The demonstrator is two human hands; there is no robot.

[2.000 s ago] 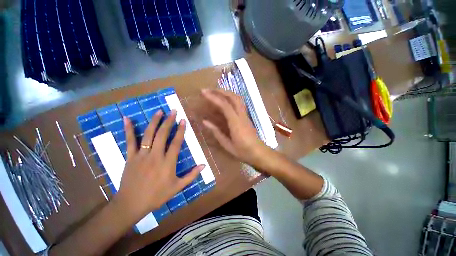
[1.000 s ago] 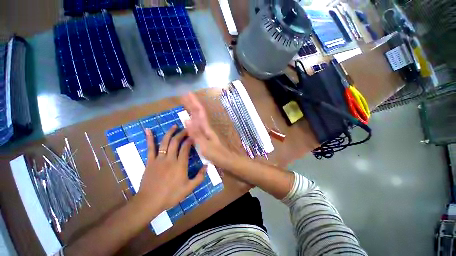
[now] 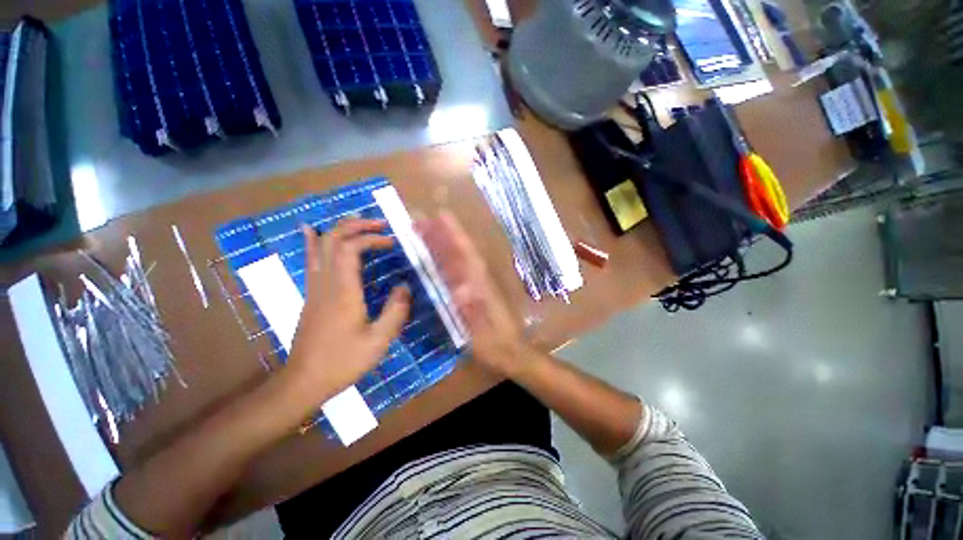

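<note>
A bright blue solar cell panel (image 3: 415, 371) with pale grid lines lies on the table in front of me. One white strip (image 3: 275, 300) lies along its left side, partly under my left hand and forearm. Another white strip (image 3: 396, 216) lies along its right edge. My left hand (image 3: 348, 306) is over the middle of the panel with fingers spread and curved, holding nothing visible. My right hand (image 3: 465, 290) is blurred, turned on its side along the right white strip, its fingers extended. Whether it touches the strip is hard to tell. Thin silver wires stick out at the panel's left edge.
Loose silver ribbons lie in a left pile (image 3: 121, 343) and a right pile (image 3: 517, 216), beside white strips. Dark cell stacks (image 3: 195, 74) stand at the back. A grey round housing (image 3: 570, 69), yellow sponge (image 3: 626, 205), black box (image 3: 692, 200) and red-yellow-handled cutters (image 3: 762, 192) are at right.
My left hand's fingers have lifted and curled from lying flat on the panel. My right hand has moved down from the panel's top right corner to along its right edge.
</note>
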